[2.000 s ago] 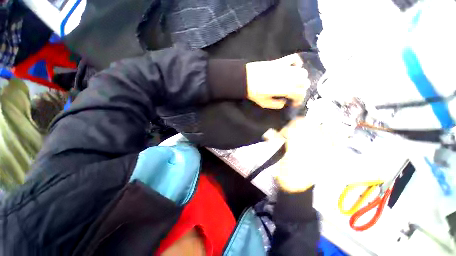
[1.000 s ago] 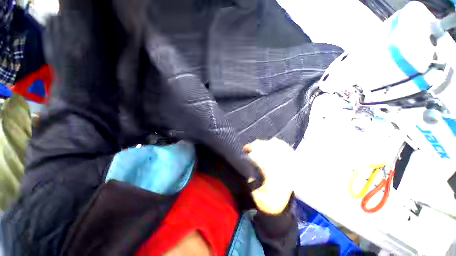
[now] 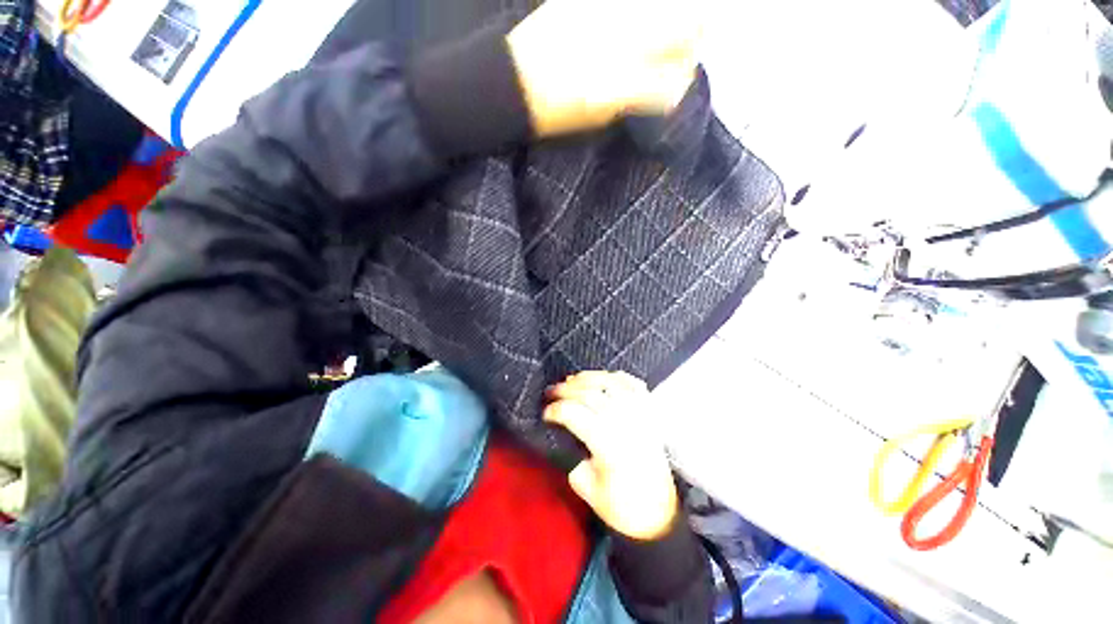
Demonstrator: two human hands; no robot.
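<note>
A dark grey checked fabric (image 3: pixel 659 250) with pale grid lines lies folded on the white table (image 3: pixel 793 427), its right edge close to the sewing machine's needle area (image 3: pixel 897 262). My left hand (image 3: pixel 608 67), overexposed and slightly blurred, grips the fabric's far edge at the top; its fingertips are not clear. My right hand (image 3: pixel 620 449) holds the fabric's near edge at the table front, fingers curled over it, the thumb lower. A narrow black edge shows along the fabric's right side.
The white machine head with a blue stripe (image 3: pixel 1019 152) stands at the right. Scissors with yellow and red-orange handles (image 3: pixel 946 488) lie right of my right hand. Other orange-handled scissors (image 3: pixel 83 15) lie at the far upper left. A blue bin (image 3: pixel 818 585) is below the table front.
The fabric has swung off my lap side and spread flatter, its grid now clearer. My left hand has come into view at the top. My right hand has moved slightly down-left from its place beneath the needle.
</note>
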